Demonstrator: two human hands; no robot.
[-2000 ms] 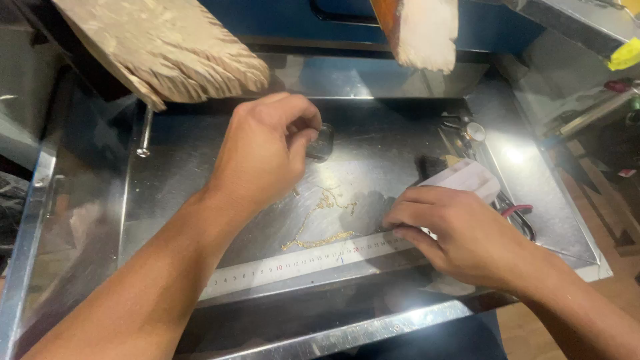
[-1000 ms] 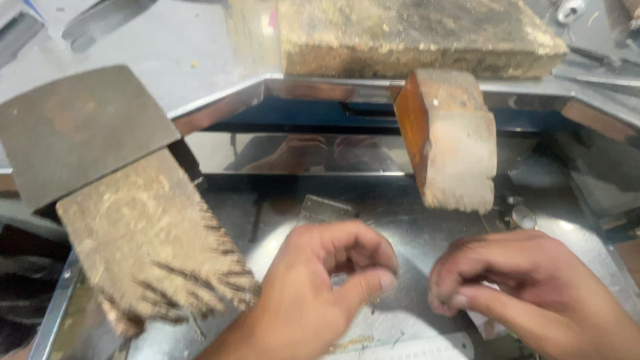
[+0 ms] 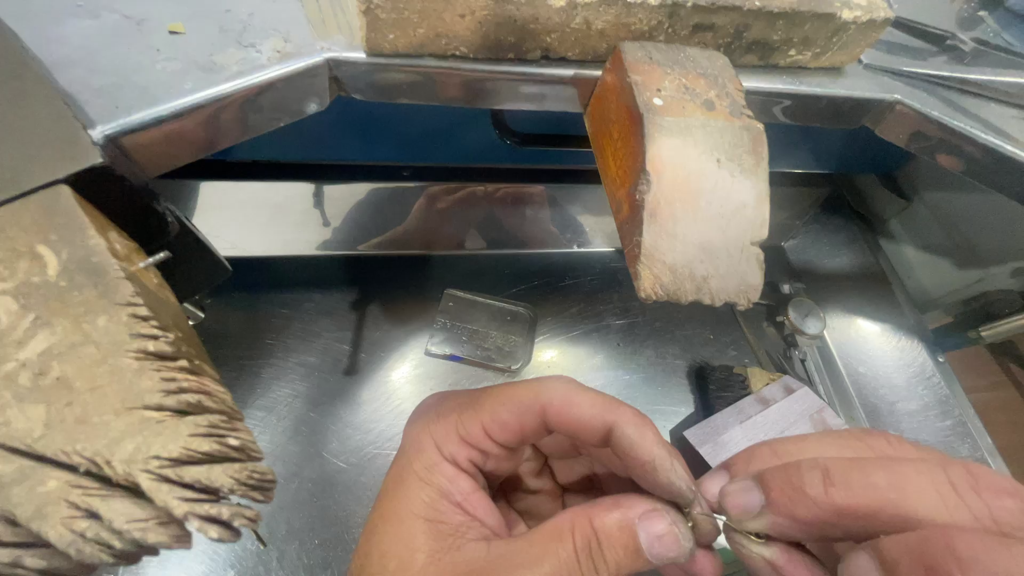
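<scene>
Low in the view, my left hand (image 3: 536, 488) pinches one part of a thin gold-coloured wire or chain piece (image 3: 744, 531) between thumb and fingertips. The fingertips of my right hand (image 3: 872, 496) grip the same small piece from the other side, and the two hands nearly touch. Most of the piece is hidden by the fingers. Beyond my left hand a small flat rounded box (image 3: 480, 330), bearing raised writing, lies on the metal tray (image 3: 304, 384). A pale rectangular block (image 3: 760, 420) lies just behind my right hand.
A worn, notched wooden bench pin (image 3: 136, 384) juts in at the left. A second wooden pin (image 3: 696, 176) overhangs the tray. A dial caliper (image 3: 806, 318) lies at the right. Behind, a thick worn board (image 3: 624, 28) rests on the metal-edged bench (image 3: 224, 104), with pointed metal tools (image 3: 952, 76) beside it.
My hands, apart over the tray two seconds ago, have come together at the small gold-coloured piece. My left hand has left the small box. The view has shifted.
</scene>
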